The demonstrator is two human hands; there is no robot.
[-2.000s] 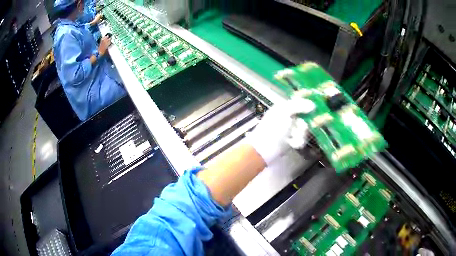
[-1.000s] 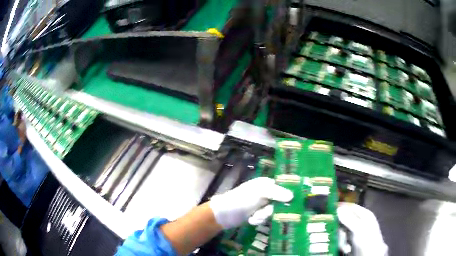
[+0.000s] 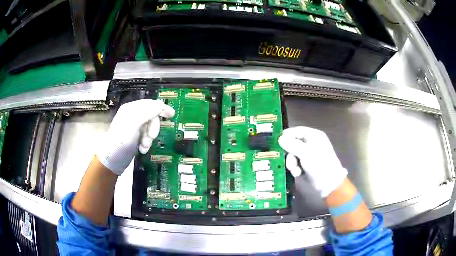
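A black carrier fixture [image 3: 214, 150] lies across the conveyor rails with two green circuit boards on it side by side. The left board [image 3: 172, 145] lies in the carrier. The right board [image 3: 242, 145] reaches a little higher at its top end; whether it is fully seated I cannot tell. My left hand [image 3: 137, 130], in a white glove, is over the left board's left edge, fingers curled and apart, holding nothing. My right hand [image 3: 312, 157], gloved, with a blue band at the wrist, has its fingertips at the right board's right edge; a grip cannot be made out.
A black board tray [image 3: 200, 47] with yellow "Gooosun" lettering and green boards inside stands behind the rear rail. The silver front rail [image 3: 225, 237] runs below the carrier. Shiny metal plate [image 3: 360, 150] lies right of the carrier. A ribbed tray [image 3: 22, 227] shows at lower left.
The view has turned right and down to the carrier. The board that was held up between my hands now lies on the carrier's right side. My left hand has come away from it.
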